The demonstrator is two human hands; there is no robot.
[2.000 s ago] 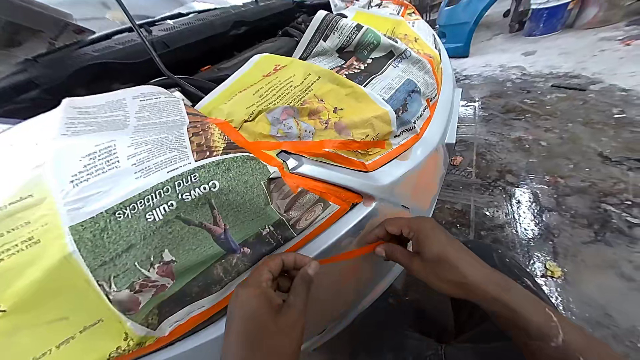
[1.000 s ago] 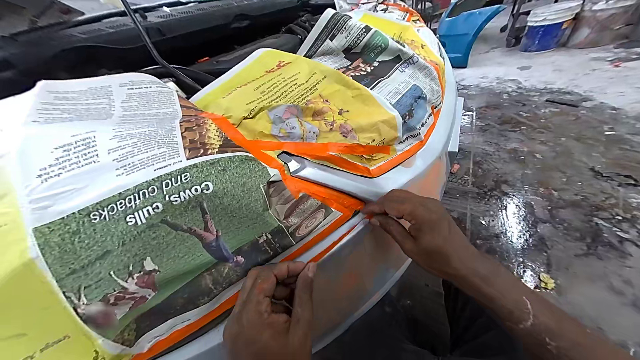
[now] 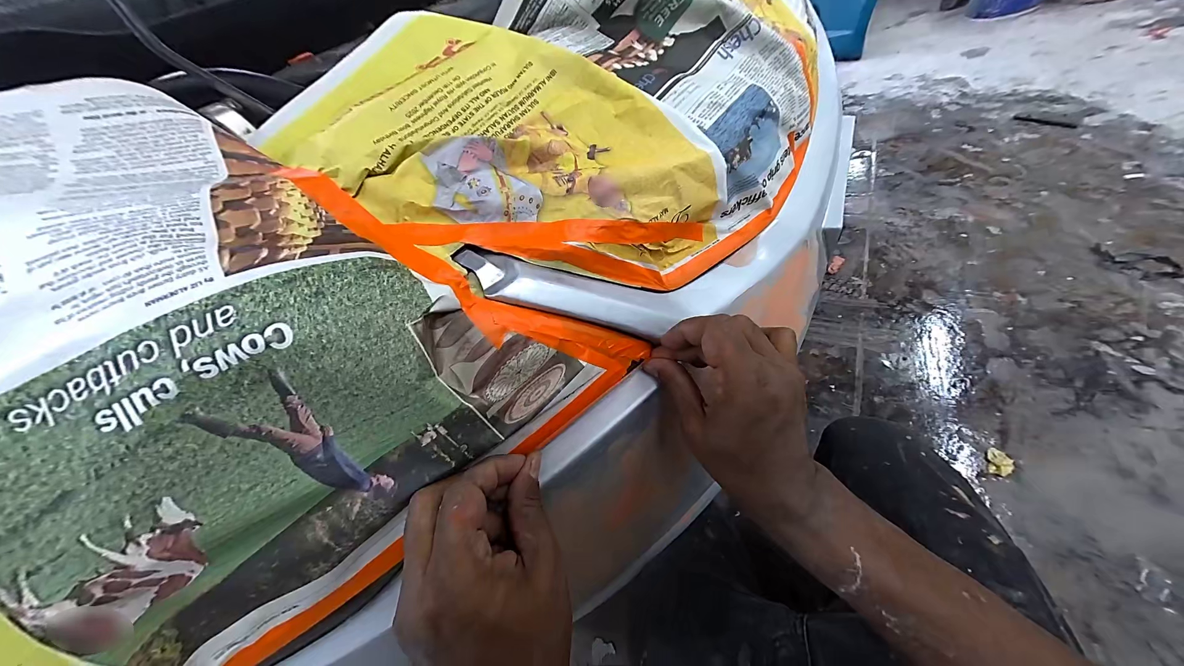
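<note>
Orange masking tape (image 3: 573,404) runs along the edge of the newspaper sheets (image 3: 305,370) that cover part of a car's front. My left hand (image 3: 486,546) pinches the tape between thumb and forefinger at the lower paper edge. Up and to the right, my right hand (image 3: 731,398) has thumb and fingertips together at the tape's corner, beside the silver bumper (image 3: 629,472). A strip seems to span between the two hands, lying along the panel's edge. Yellow printed paper (image 3: 555,129) with more orange tape covers the area above.
A black cable (image 3: 166,55) crosses the dark opening at the upper left. The wet, stained floor (image 3: 999,305) lies on the right, with a blue panel (image 3: 844,28) at the top. My knee (image 3: 916,481) is just below the bumper.
Two seconds ago a tape strip was stretched between my hands, off the edge; now it lies along the edge, with my right hand at the corner. The view has moved closer.
</note>
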